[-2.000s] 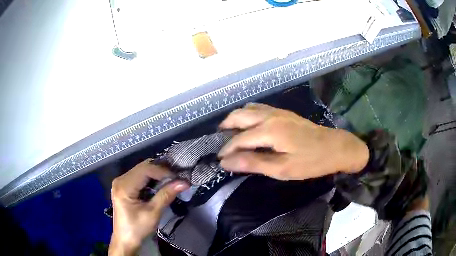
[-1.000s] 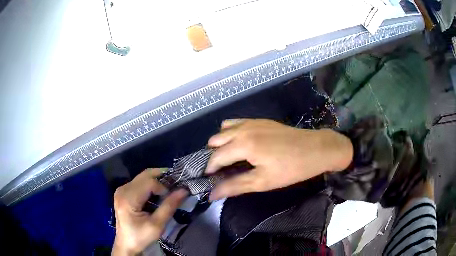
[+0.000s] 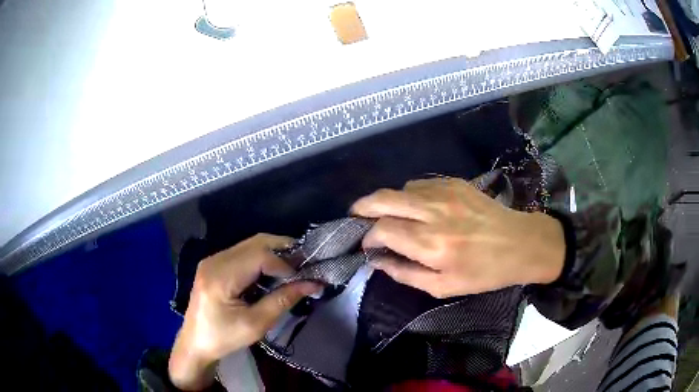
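Observation:
A dark denim garment (image 3: 460, 329) lies on my lap below the table edge, its grey inner side showing in places. My left hand (image 3: 237, 302) pinches the frayed, folded seam edge (image 3: 331, 249) between thumb and fingers, at the left. My right hand (image 3: 467, 241) grips the same edge just to the right, fingertips on the grey fold. Pale smooth cloth (image 3: 326, 333) shows beneath and between the hands. Parts of the fingertips are hidden by the folds.
The white table (image 3: 115, 84) crosses the top, with a ruler tape (image 3: 329, 126) along its edge and a brown tape patch (image 3: 348, 23). Green cloth (image 3: 613, 145) is heaped at right. A white sheet (image 3: 540, 337) is low at right. Blue material (image 3: 92, 306) is at lower left.
Both hands have shifted a little to the right in the picture, keeping the seam edge. More of the grey fold shows between them. The table appears higher in view.

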